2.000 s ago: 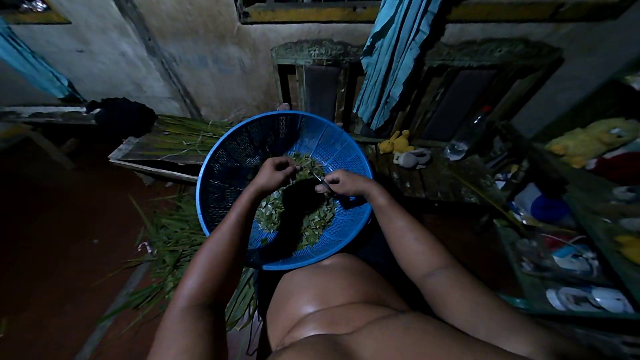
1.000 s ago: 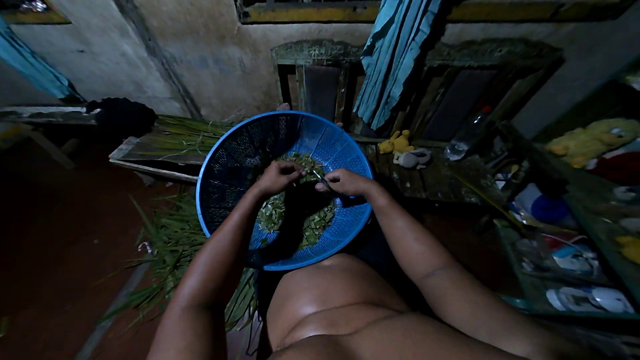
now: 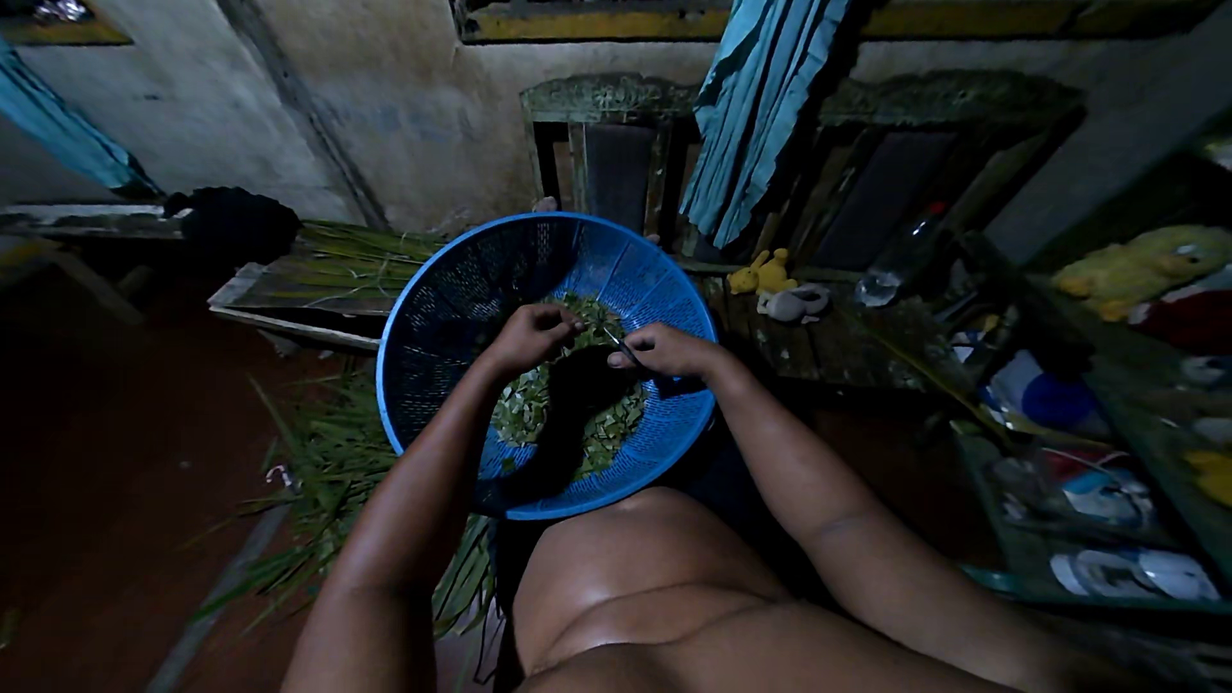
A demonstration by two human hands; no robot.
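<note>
A large round blue plastic basket (image 3: pixel 674 423) with perforated walls rests in front of my belly. Green leaf pieces (image 3: pixel 523 409) lie cut small in its bottom, partly in dark shadow. Over the middle of the basket, my left hand (image 3: pixel 534 337) has its fingertips pinched together; whatever is between them is too small and dim to make out. Just to its right, my right hand (image 3: pixel 669 351) grips a pair of scissors (image 3: pixel 616 340), as far as the dim light shows, with the thin metal blade pointing toward my left fingers.
Long green leaves lie on a wooden bench (image 3: pixel 250 298) and in a heap on the floor (image 3: pixel 337 472) at left. Ahead stands a wooden seat (image 3: pixel 818 356) with a yellow plush toy (image 3: pixel 763 274) and a clear bottle (image 3: pixel 881 287). Shelves (image 3: pixel 1020 539) with mixed items are at right.
My left hand has shifted slightly within the basket, staying close to my right hand. The right hand and the basket hold nearly the same place.
</note>
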